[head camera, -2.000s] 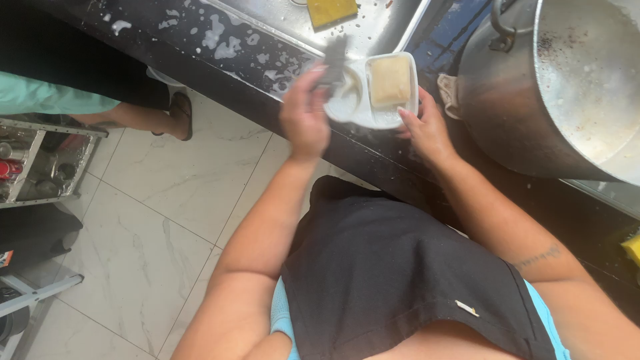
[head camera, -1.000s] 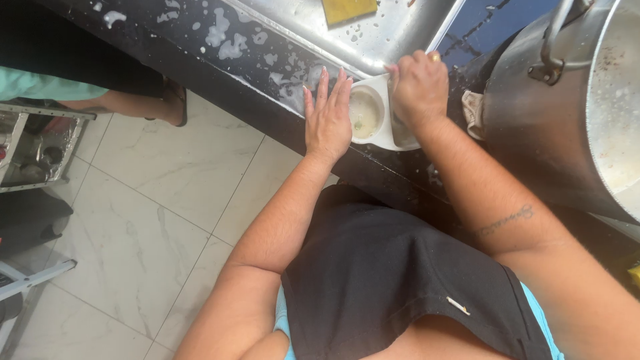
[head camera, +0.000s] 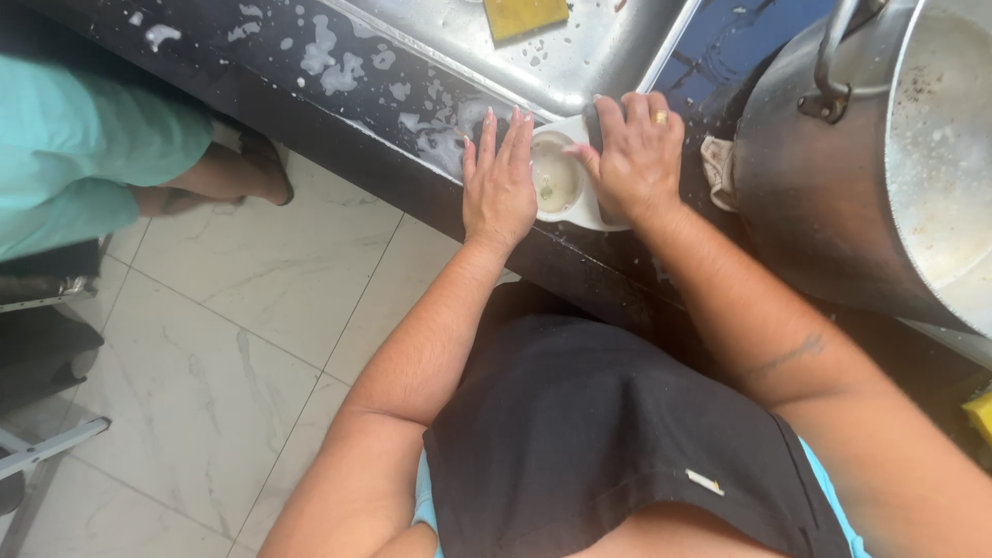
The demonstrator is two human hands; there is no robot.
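A white two-part dish (head camera: 555, 212) lies at the counter's edge. Its round cup (head camera: 556, 177) holds cloudy liquid with a small greenish bit. My left hand (head camera: 500, 180) rests flat against the dish's left side, fingers extended and slightly apart. My right hand (head camera: 639, 155), with a ring, curls over the other compartment and grips a dark grey pad (head camera: 595, 133), mostly hidden under the fingers and palm. My right thumb reaches over the cup's rim. What lies beneath the pad is hidden.
A metal tray or basin (head camera: 573, 85) with a yellow sponge (head camera: 527, 17) lies beyond the dish. At right stands a large metal pot (head camera: 814, 186) beside a cloth (head camera: 719, 172). Suds spot the dark counter (head camera: 333, 70). Another person's leg (head camera: 225, 167) shows at left.
Two seconds ago my left hand held a dark object above the dish, and a pale block showed in its squarish compartment. Now my left hand rests beside the cup and my right hand covers that compartment.
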